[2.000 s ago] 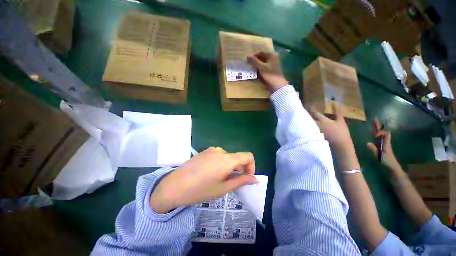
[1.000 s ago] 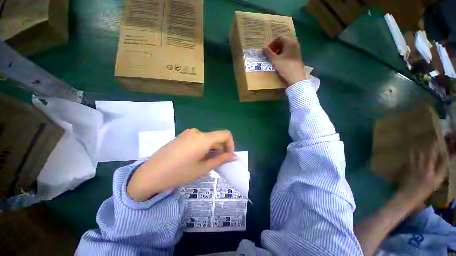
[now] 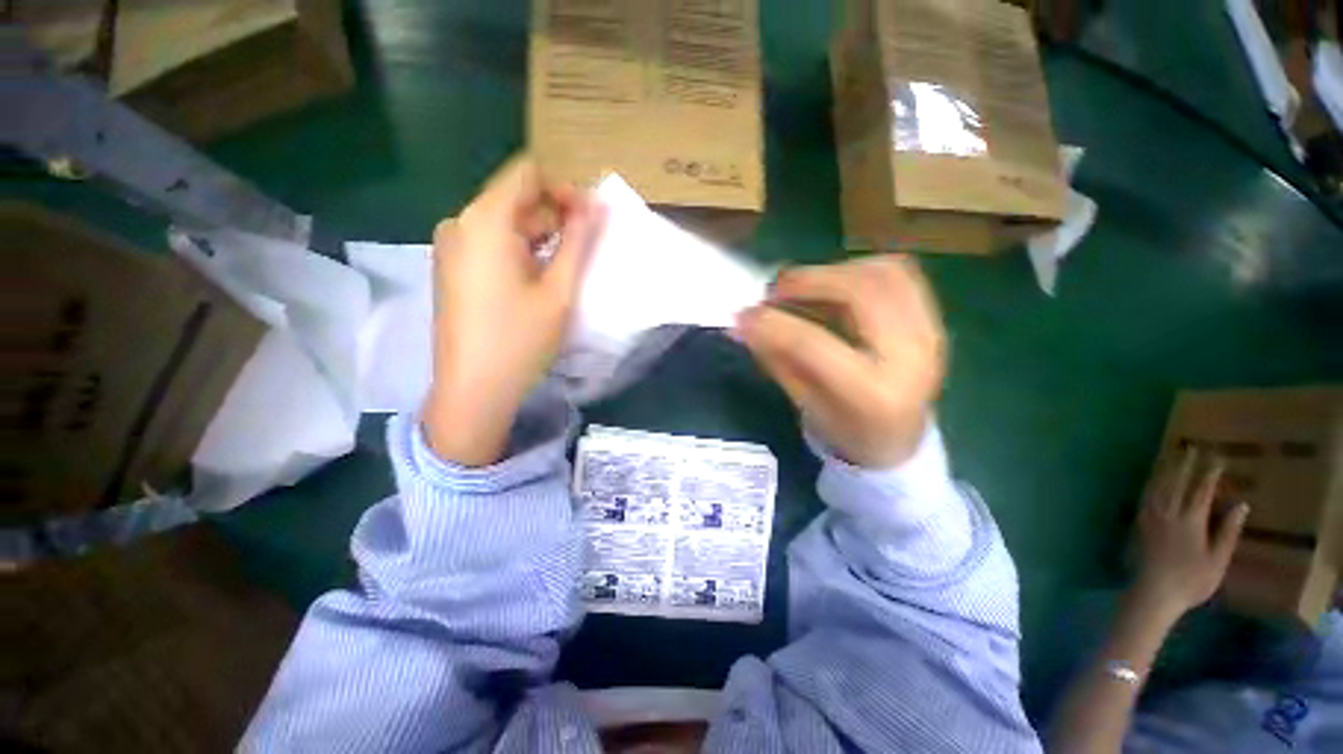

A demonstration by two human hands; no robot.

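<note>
My left hand (image 3: 508, 287) pinches the left side of a white sheet (image 3: 663, 265), seen from its blank side, raised above the work surface. My right hand (image 3: 862, 346) pinches its right corner. Whether a label is still on the sheet cannot be told. The stack of label sheets (image 3: 675, 523) lies in front of my body, printed side up. A carton (image 3: 648, 103) without a visible label stands behind my hands. The carton (image 3: 950, 177) to its right bears a shiny white label (image 3: 938, 118).
Blank liners (image 3: 280, 405) lie at left beside a large shipping carton (image 3: 96, 368) and a metal rail (image 3: 147, 162). Another carton (image 3: 228, 59) is at upper left. A white scrap (image 3: 1071, 228) lies by the labelled carton. A neighbour's hand (image 3: 1183, 538) rests on a carton (image 3: 1267, 479) at right.
My right hand has left the labelled carton and come back to grip the sheet. My left hand has lifted the sheet off the stack. The cartons appear further right in view.
</note>
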